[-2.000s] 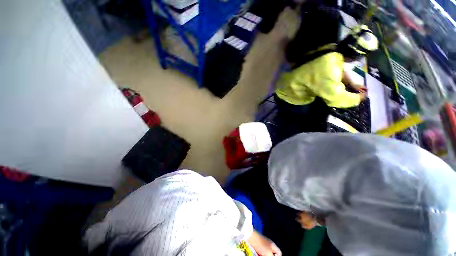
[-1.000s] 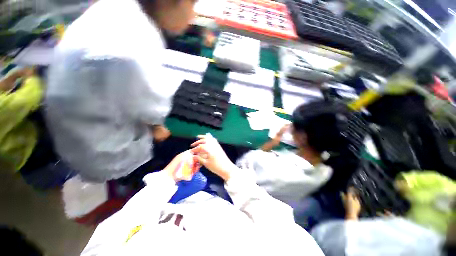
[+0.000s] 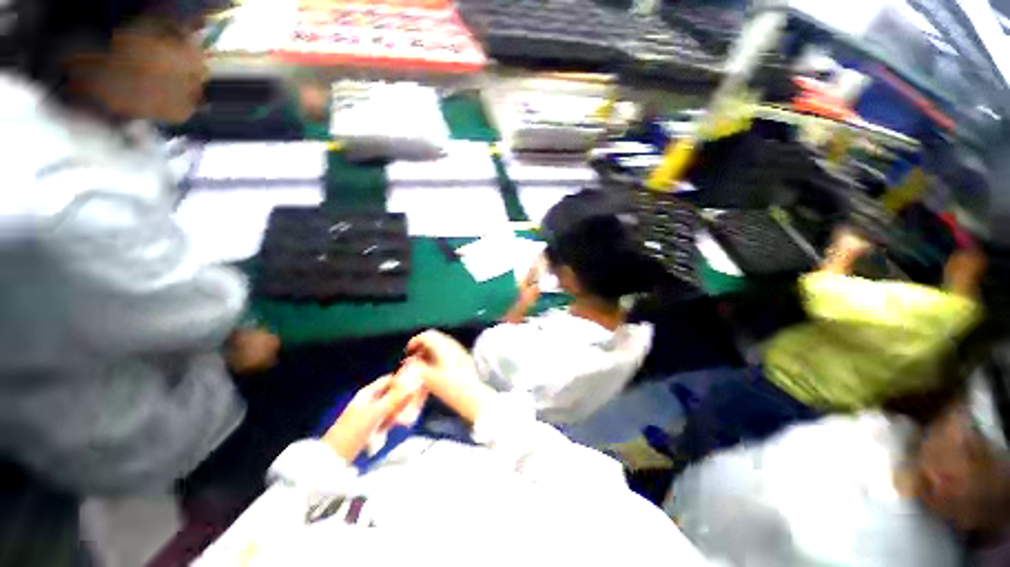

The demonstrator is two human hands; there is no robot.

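Observation:
My left hand (image 3: 374, 412) and my right hand (image 3: 445, 370) are in front of my white-clad body, short of the bench edge. Their fingers meet, and the right fingers touch the left fingertips. A small reddish patch shows between the fingers, too blurred to name. I cannot tell whether either hand grips something. Beyond the hands, a black parts tray (image 3: 335, 253) with a few shiny pieces in its pockets lies on the green mat.
A person in pale grey (image 3: 100, 288) stands left; a seated person in white (image 3: 570, 360) is close right. A person in yellow (image 3: 864, 338) is further right. White papers (image 3: 491, 255), white bench sheets (image 3: 443, 199), a white stack (image 3: 388, 120) and an orange-red tray (image 3: 377, 35) lie on the bench.
The view has turned from the aisle to the bench and further right, so the black tray sits further left. Both hands came into view and stay together; the reddish patch shows less now.

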